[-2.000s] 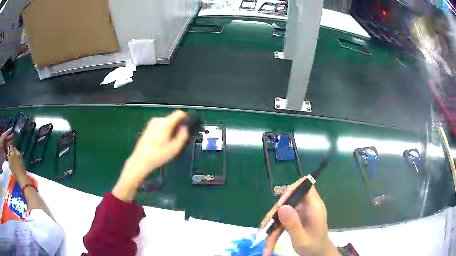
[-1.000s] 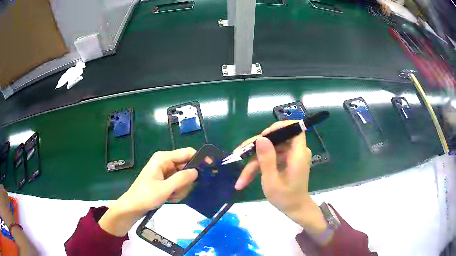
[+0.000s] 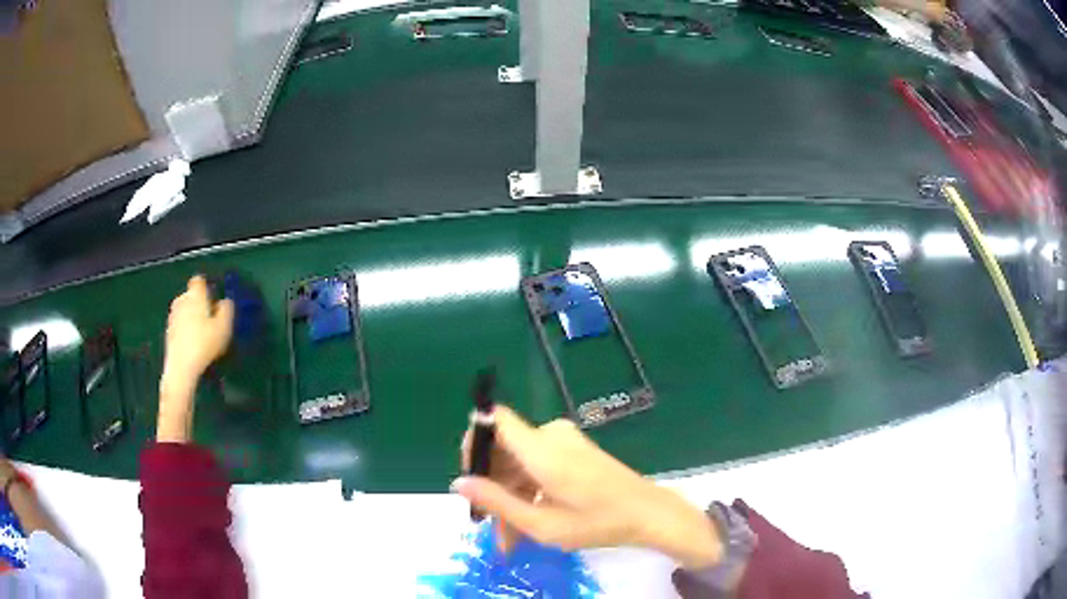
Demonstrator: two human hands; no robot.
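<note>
My left hand [image 3: 197, 334] is at the left of the green belt, its fingertips at the top edge of a blurred phone middle frame [image 3: 242, 322] with dark blue film. My right hand [image 3: 544, 480] is low in the centre, closed around a black-handled tool [image 3: 482, 433]; the tool's tip is not visible. A frame with blue film [image 3: 328, 316] lies just right of my left hand, and another [image 3: 579, 314] lies beyond my right hand. A heap of bright blue film pieces [image 3: 509, 571] lies under my right hand.
More frames lie on the belt to the right [image 3: 772, 316] and far left [image 3: 103, 392]. A grey post [image 3: 559, 105] stands behind. A yellow strip [image 3: 995, 275] is at the right. Another person's arm [image 3: 29, 515] shows at the lower left.
My left hand has moved from the middle to the left side of the belt with the frame. My right hand has moved down and left, and the tool is now nearly upright.
</note>
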